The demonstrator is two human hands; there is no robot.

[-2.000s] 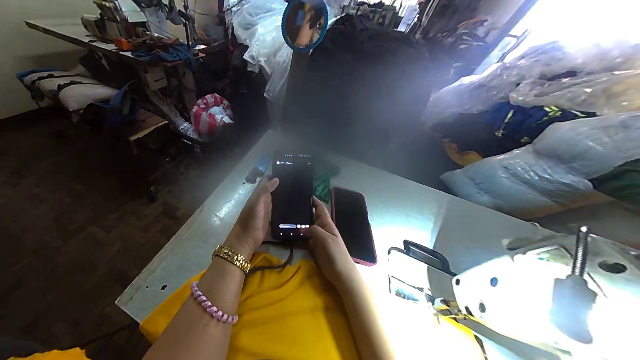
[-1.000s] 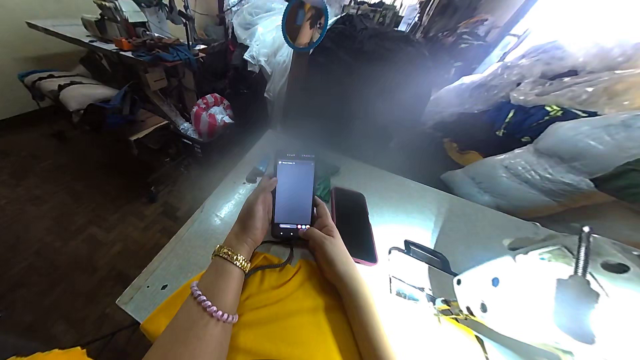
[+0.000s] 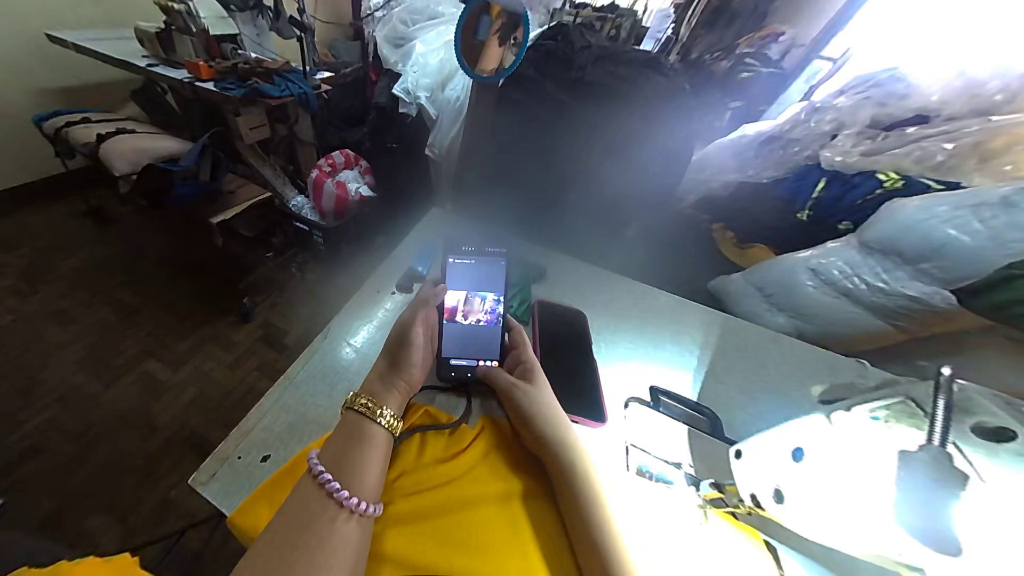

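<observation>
A dark smartphone [image 3: 473, 328] is held upright between my two hands, its lit screen showing a small picture with reaction icons below. My left hand [image 3: 410, 340] wraps its left edge; a gold-coloured watch and a pink beaded bracelet are on that wrist. Along the right edge my right hand [image 3: 522, 372] grips the phone, the thumb at the lower part of the screen. A dark cord runs from the phone's lower end over yellow fabric [image 3: 472, 504]. Just right of my right hand, a second phone with a pink case [image 3: 570, 360] lies flat on the table, its screen dark.
The pale tabletop [image 3: 320, 376] carries a brightly lit sewing machine [image 3: 832, 464] at the right. Plastic-wrapped bundles [image 3: 888, 272] are piled beyond it. A blue-rimmed round mirror [image 3: 492, 40] is at the top. Another worktable [image 3: 104, 52] with a sewing machine stands far left.
The screen of the held phone has gone from dark, through plain grey, to showing a small picture. Both hands have stayed in place.
</observation>
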